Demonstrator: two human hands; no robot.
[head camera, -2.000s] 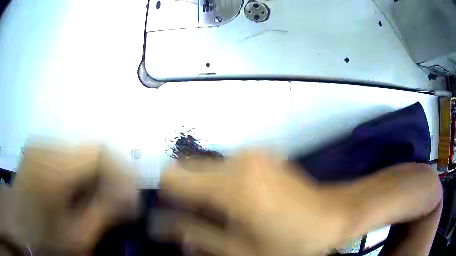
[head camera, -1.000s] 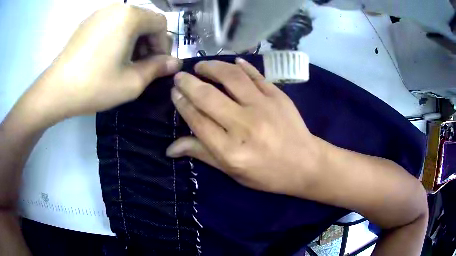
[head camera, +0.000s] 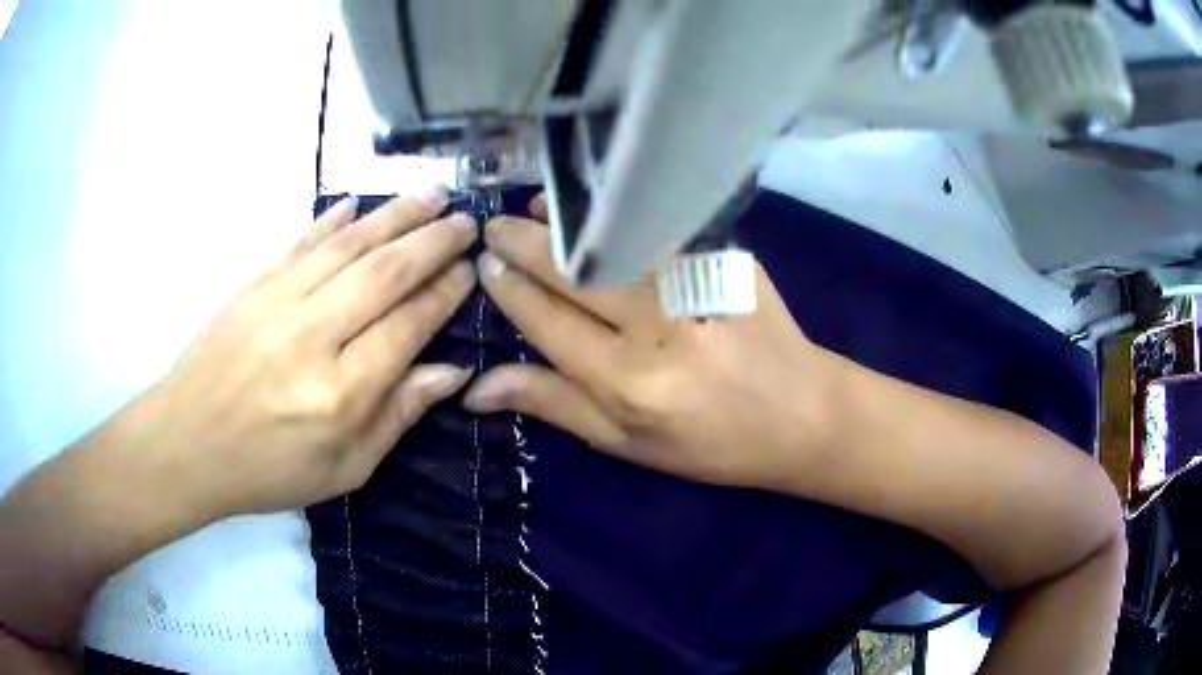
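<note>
The black ribbed band (head camera: 415, 554) lies left of the smooth navy body fabric (head camera: 686, 567). White looped thread (head camera: 527, 528) runs along their join, and pale straight stitch lines run down the band. The top edge of the cloth is at the presser foot (head camera: 481, 169). My left hand (head camera: 310, 350) lies flat on the band with its fingertips just below the foot. My right hand (head camera: 672, 376) presses flat on the cloth right of the join, fingers pointing at the foot; its fingertips are partly hidden by the machine head. The needle tip cannot be made out.
The sewing machine head (head camera: 712, 119) hangs above my hands, with a white ribbed knob (head camera: 708, 284) in front of my right hand and another knob (head camera: 1065, 66) at the upper right. The white table (head camera: 171, 198) lies left. A red-edged dark object (head camera: 1171, 429) sits at the right edge.
My left hand has come down from a pinch at the cloth's top edge to lie flat on the band. The machine head now shows larger and lower, over the cloth edge. My right hand stays on the cloth.
</note>
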